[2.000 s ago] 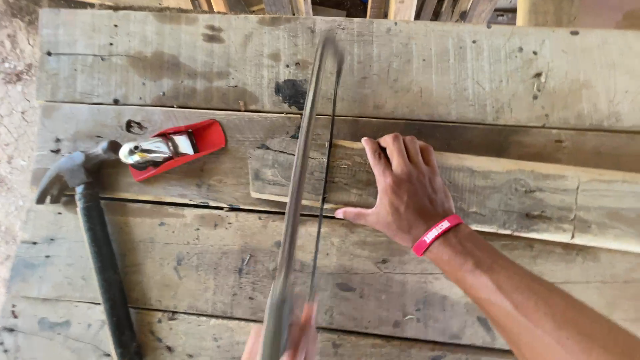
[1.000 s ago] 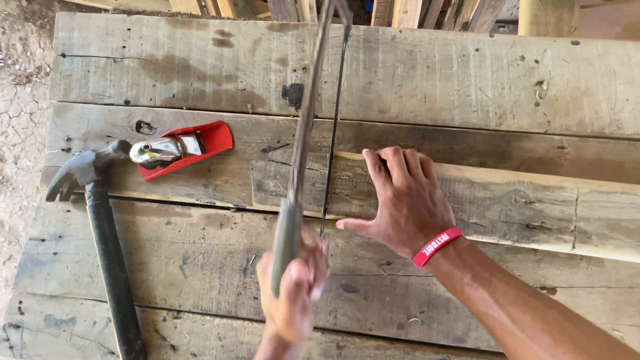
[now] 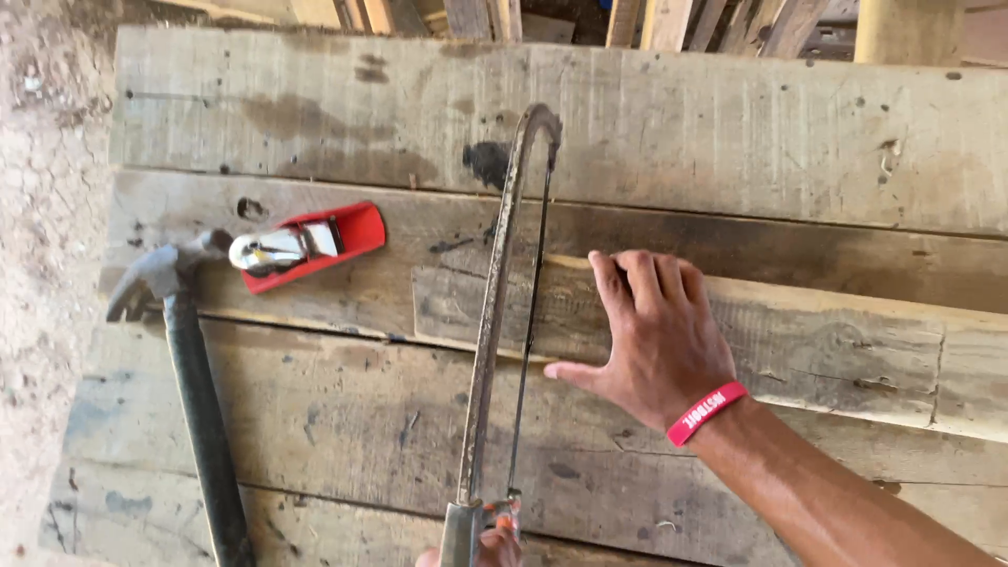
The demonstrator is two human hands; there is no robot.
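Note:
At the bottom edge, my left hand (image 3: 500, 547), partly cut off by the frame, is closed round the handle of a hacksaw (image 3: 494, 315). Its thin blade (image 3: 532, 307) lies across a narrow wooden board (image 3: 827, 354), a little in from the board's left end. My right hand (image 3: 657, 339), with a red wristband (image 3: 706, 413), spans the board just right of the blade. Its fingers are over the far edge and its thumb is along the near edge, with the thumb tip close to the blade. How deep the blade sits in the wood cannot be told.
The board rests on a worn plank tabletop (image 3: 709, 134). To the left lie a red block plane (image 3: 358, 230) and a claw hammer (image 3: 201, 409), the hammer's head beside the plane. Wood offcuts (image 3: 677, 20) stand beyond the far edge. Cracked ground (image 3: 47, 197) shows at left.
From one second ago, my left hand has drawn the hacksaw back toward the bottom edge, so the frame's far end now shows. My right hand keeps its place on the board.

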